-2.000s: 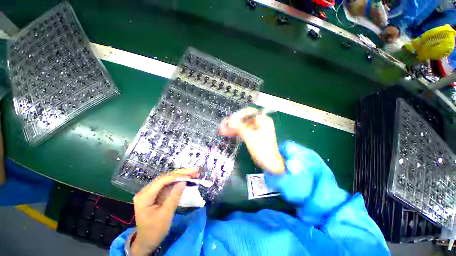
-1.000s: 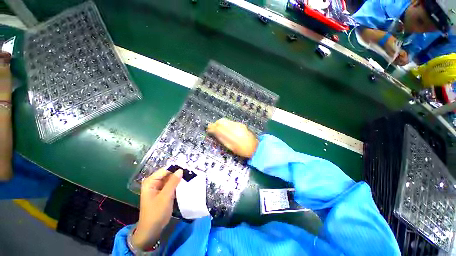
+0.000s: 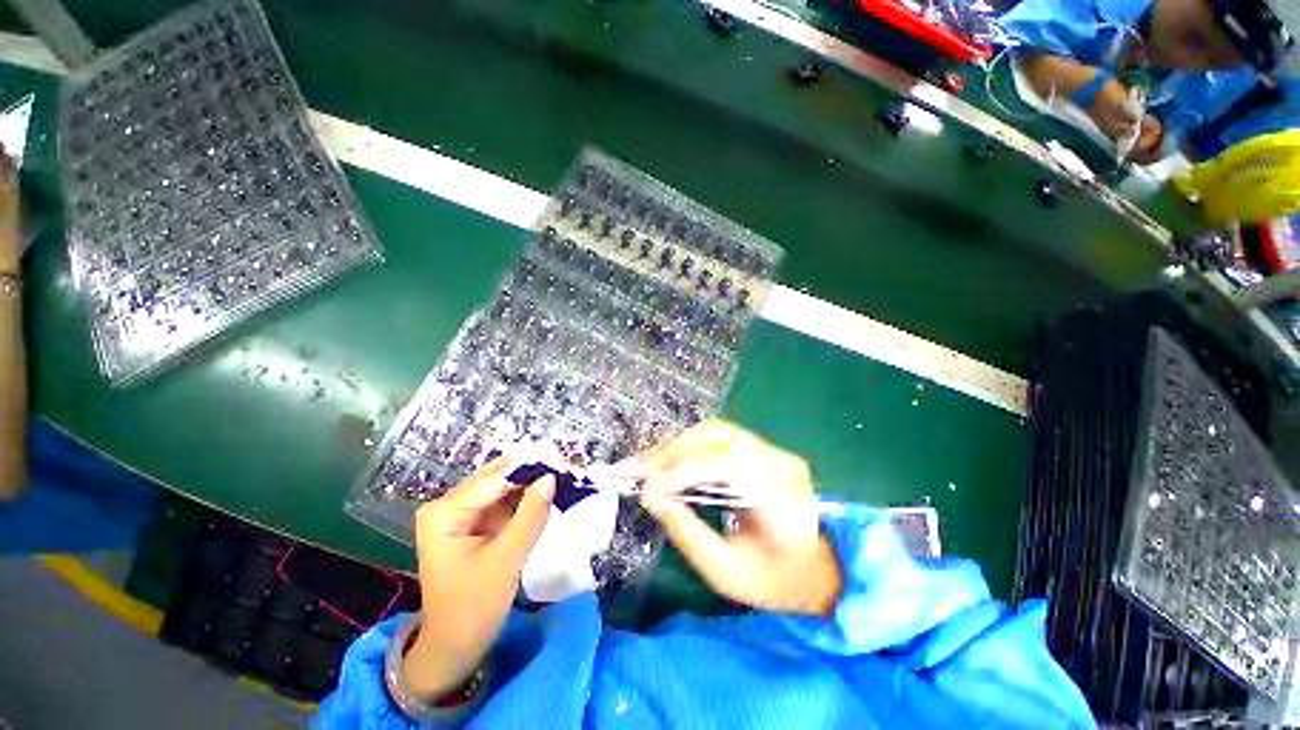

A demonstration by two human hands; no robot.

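Note:
My left hand (image 3: 482, 549) pinches the release liner (image 3: 570, 549), a limp white sheet with black adhesive pads (image 3: 553, 482) along its upper edge. My right hand (image 3: 741, 513) holds slim metal tweezers (image 3: 706, 496), their tips at the liner's upper right edge beside my left fingertips. Whether the tips hold a piece is too small to tell. A clear blister tray (image 3: 627, 307) with rows of small dark parts lies on the green bench beyond both hands. The hands and liner hide part of its near end.
Stacked clear trays (image 3: 214, 186) lie at left. Black trays (image 3: 1076, 485) are stacked at right, a clear tray (image 3: 1212, 513) leaning on them. A pale-edged card (image 3: 915, 531) lies partly behind my right sleeve. Another person's arm (image 3: 12, 328) is at far left; a person (image 3: 1126, 86) works across the line.
My right hand has come back from over the clear tray to the liner, with the tweezers now visible. My left hand still holds the liner, its black pads now angled towards the right hand.

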